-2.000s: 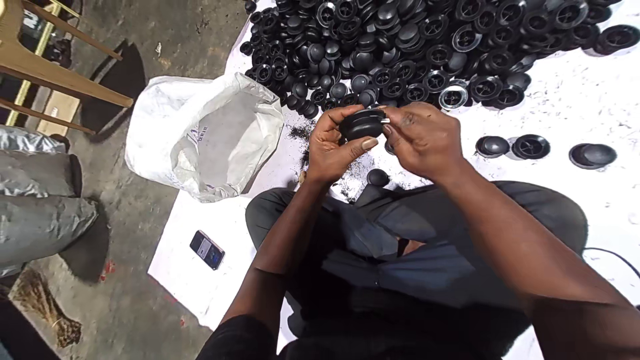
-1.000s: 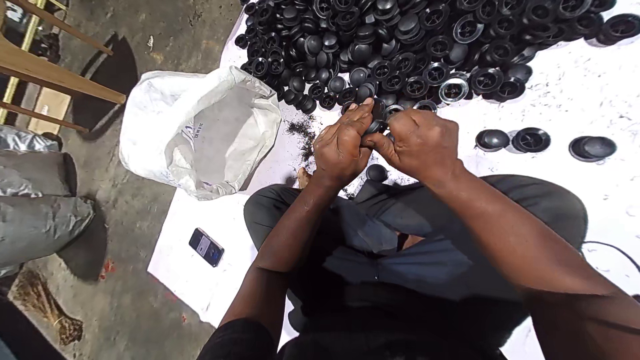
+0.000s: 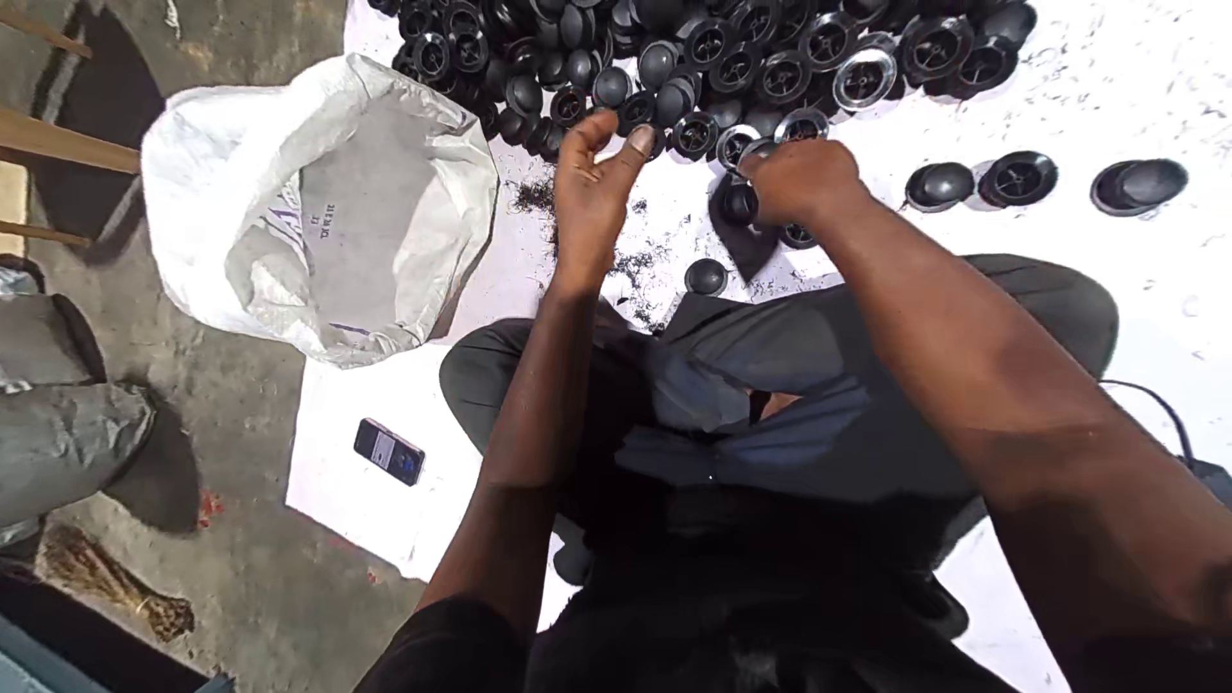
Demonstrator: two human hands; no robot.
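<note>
My left hand [image 3: 597, 188] is raised at the near edge of a heap of round black plastic parts [image 3: 707, 43], fingers apart and holding nothing. To its right, my right hand [image 3: 804, 183] is at the heap's near edge, its fingertips at a black part; whether they grip it is hidden. Just left of and below this hand lies a dark pointed piece [image 3: 746, 236] with a round black part on it. A single black domed part [image 3: 705, 277] lies on the white sheet in front of my lap. Several more parts [image 3: 1020, 180] sit apart at the right.
A white woven sack [image 3: 221, 202] stands with its mouth open left of my hands. A phone [image 3: 389, 451] lies on the white sheet [image 3: 337, 500] below it. Black shavings are scattered near my left wrist. Grey sacks [image 3: 58, 452], a straw bundle [image 3: 115, 582] and wooden legs [image 3: 72, 140] are at the left.
My hands were together around a black part and are now apart. The left is open, and the right has moved to the right, to the heap's edge. The dark pointed piece now shows beside it.
</note>
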